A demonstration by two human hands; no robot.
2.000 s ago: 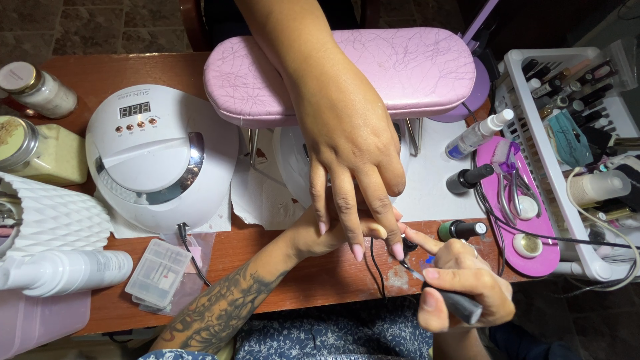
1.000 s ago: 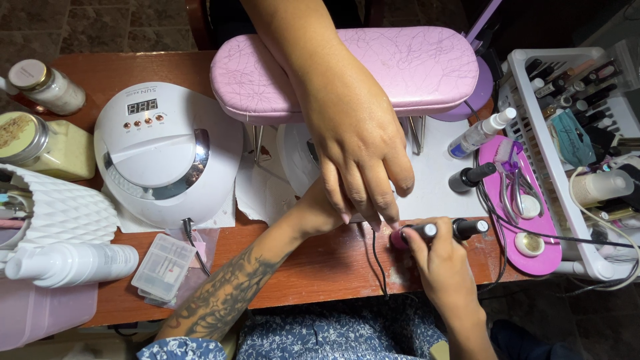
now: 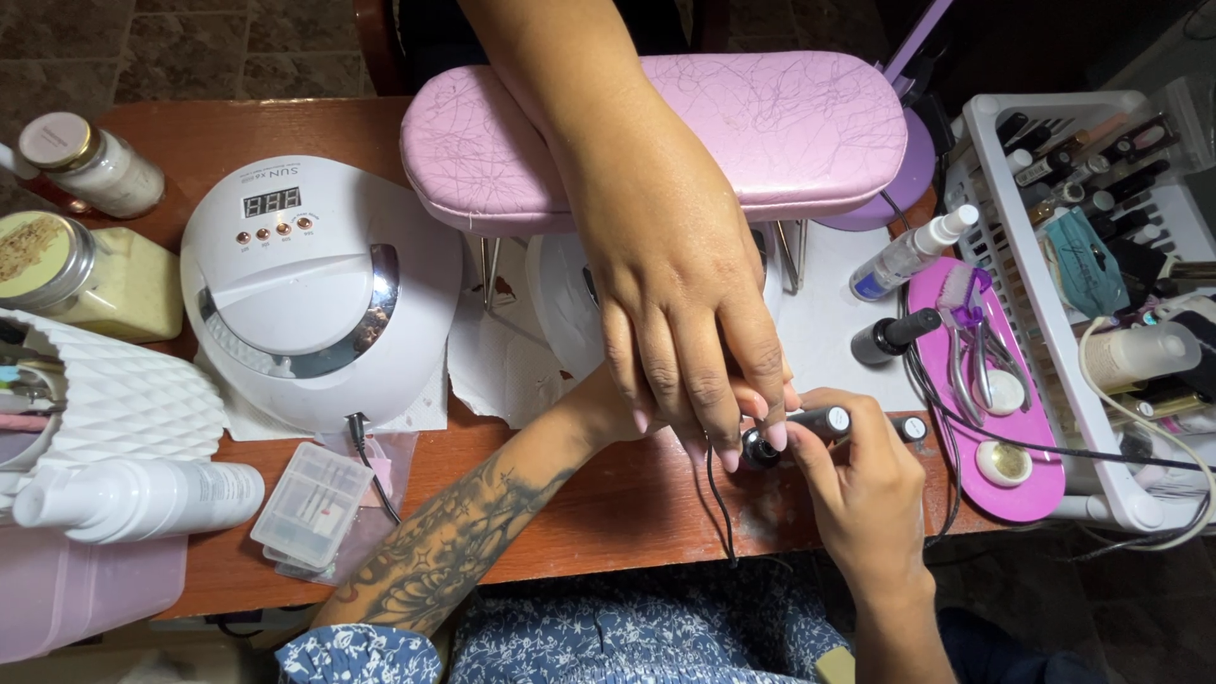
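Note:
My left hand (image 3: 619, 410), at the end of a tattooed forearm, lies under another person's hand (image 3: 679, 275). Most of its palm and fingers are hidden, so its grip cannot be made out. That other hand reaches down over a pink padded armrest (image 3: 817, 123), with long pale pink nails. My right hand (image 3: 860, 475) has thumb and index finger around the black cap (image 3: 819, 423) of a nail polish. Beside its thumb, below the other person's fingertips, is a dark bottle (image 3: 760, 448). A second black cap (image 3: 910, 428) shows just past my right knuckles.
A white nail lamp (image 3: 313, 285) stands left, with a clear plastic case (image 3: 313, 503) in front. Right are a spray bottle (image 3: 912, 252), a black polish bottle (image 3: 893, 334), a pink tray (image 3: 1031, 465) with nippers and a white basket (image 3: 1130, 494) of bottles. Cables cross the table.
Two seconds ago my right hand held a dark-handled tool near the other person's nails; it then moved to the polish bottles. The other person's fingers have shifted slightly.

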